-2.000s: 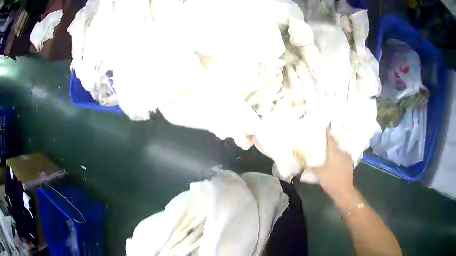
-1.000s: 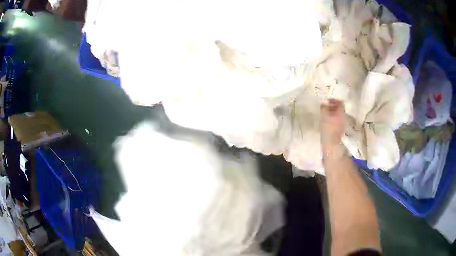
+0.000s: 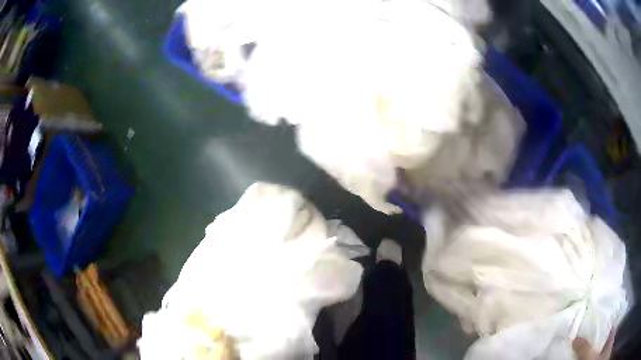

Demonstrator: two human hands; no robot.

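Note:
A large heap of cream-white garments (image 3: 358, 77) bulges over blue crates at the top middle. A cream garment bundle (image 3: 520, 260) hangs at the lower right, gathered near its right side. My right hand (image 3: 594, 349) is cut off by the bottom edge; its fingers grip this bundle. Another cream bundle (image 3: 260, 274) is at the lower left, apart from the heap, with a yellowish patch at its bottom. My left hand is not in view; the lower-left bundle or the frame edge hides it.
Blue crate walls (image 3: 538, 119) show right of the heap and at its left (image 3: 204, 74). Another blue crate (image 3: 74, 204) stands at the left, near a cardboard box (image 3: 63, 105). My dark-clothed leg and foot (image 3: 389, 251) are at the bottom middle, on the green floor (image 3: 169, 140).
My right hand has pulled a bundle away from the heap, down and to the right. The view has shifted, and the lower-left bundle remains in front of me.

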